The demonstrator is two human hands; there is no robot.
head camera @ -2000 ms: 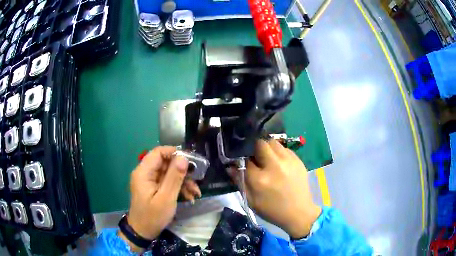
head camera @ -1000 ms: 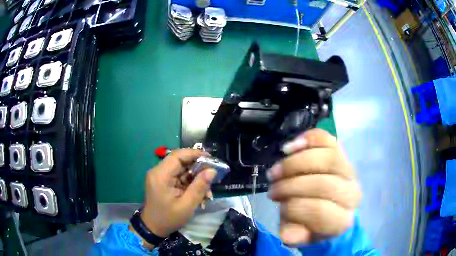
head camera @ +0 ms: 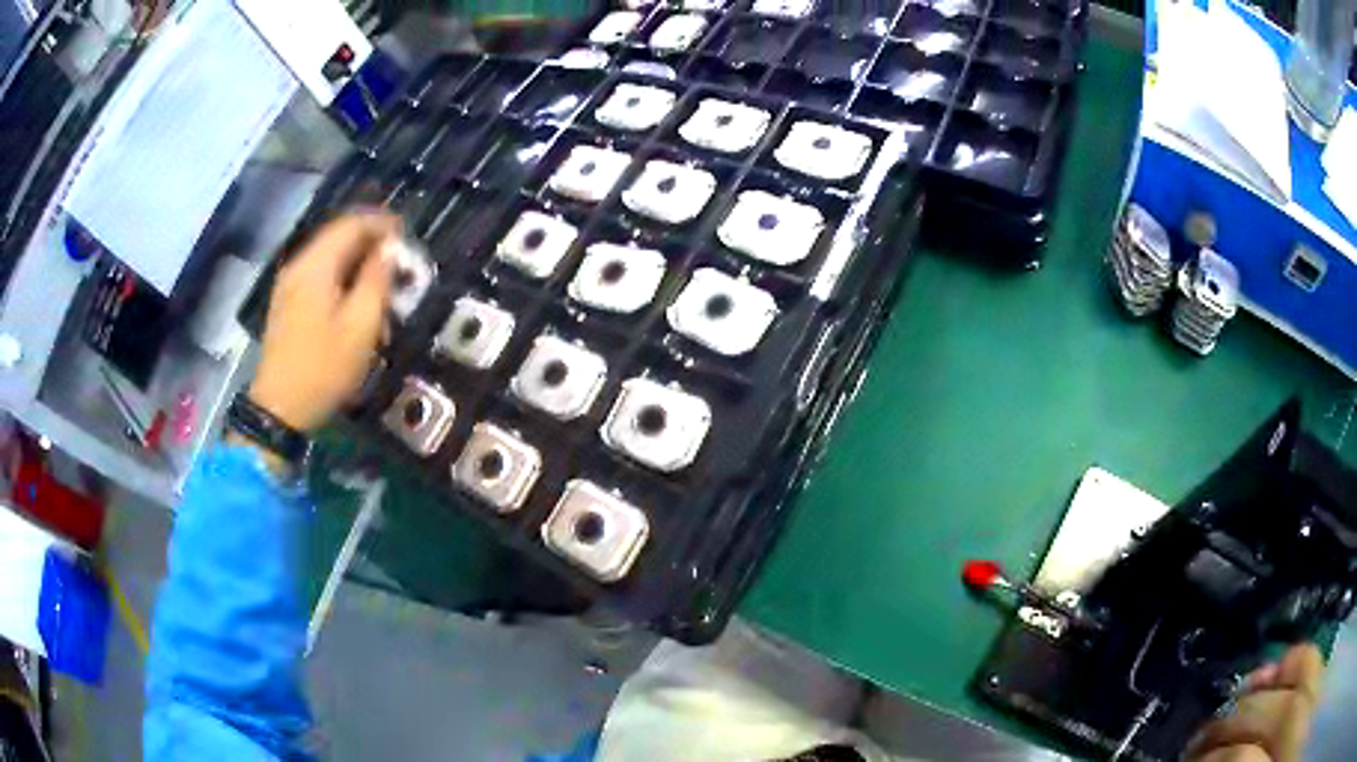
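My left hand [head camera: 320, 320] is over the left part of the black blister tray [head camera: 781, 476], its fingers around a silver housing [head camera: 405, 277]; the hand is slightly blurred. The tray holds rows of silver square housings with round holes, such as one [head camera: 656, 423] near its right side. The black clamping fixture [head camera: 1191, 596] with its silver base plate [head camera: 1094, 529] stands at lower right. My right hand [head camera: 1265, 718] is at the fixture's front, cut off by the bottom edge; its grip cannot be made out.
Two short piles of housings [head camera: 1205, 298] stand before the blue box [head camera: 1280, 246] at upper right. A red-tipped side clamp [head camera: 982, 576] juts out left of the fixture. Another tray [head camera: 990, 157] lies behind. White papers [head camera: 186, 142] lie on a surface at upper left.
The view has swung left. My left hand has moved from the fixture to the tray with a housing in its fingers. My right hand is now low at the picture's edge.
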